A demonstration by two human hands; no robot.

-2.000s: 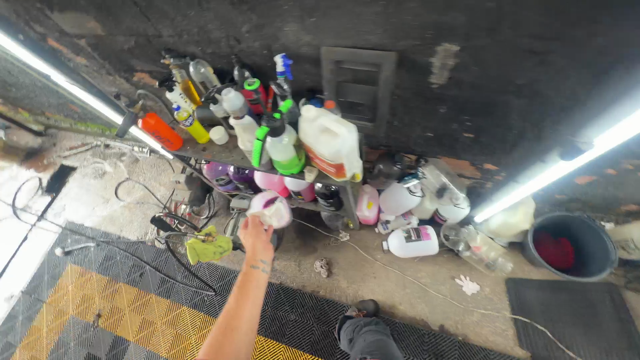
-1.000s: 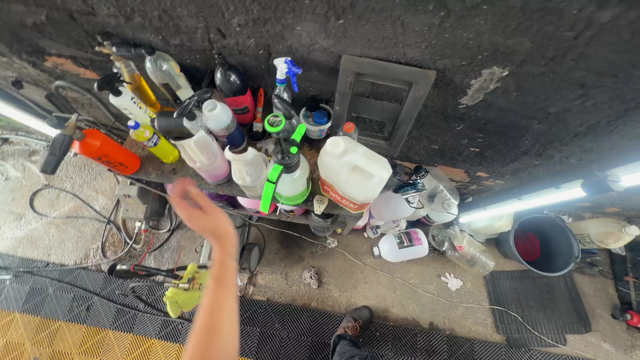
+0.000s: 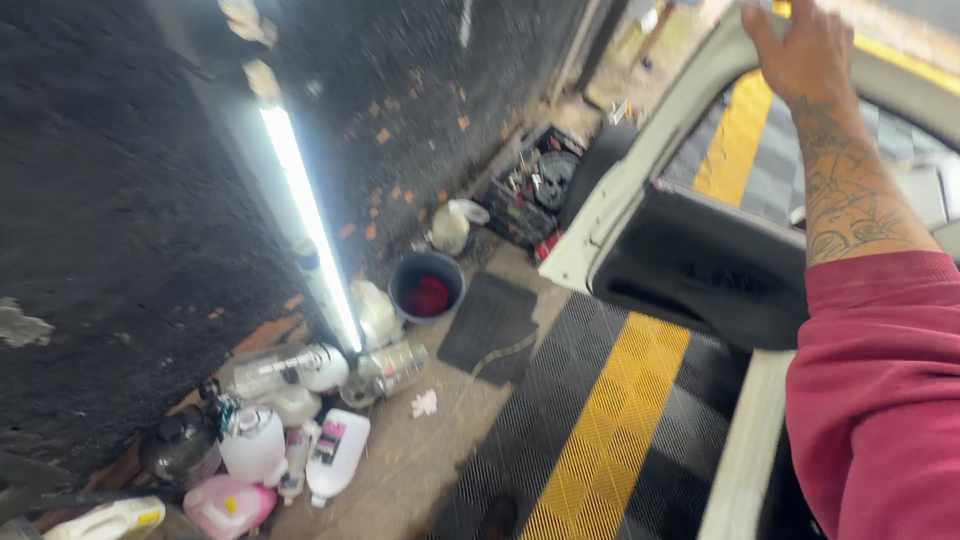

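My right hand [image 3: 806, 49] is at the top right, gripping the upper frame of a white car door [image 3: 731, 45]. The thumb lies on the near side of the frame, and the fingers go over its top edge. Below the hand is the door's window opening, with the black inner door panel [image 3: 701, 262] under it. My tattooed forearm and red sleeve reach in from the right edge and cover part of the door. My left hand is not in view.
Plastic bottles and jugs [image 3: 337, 457] crowd the floor at lower left. A dark bucket [image 3: 426, 286] with red cloth stands by a black mat [image 3: 487, 328]. A lit tube lamp [image 3: 307, 217] leans along the dark wall. Black and yellow floor tiles [image 3: 611, 420] run beneath the door.
The view has swung right, away from the bottle shelf. Two seconds ago a hand was at a pinkish container, then above the shelf's left part; now my right hand grips the car door frame.
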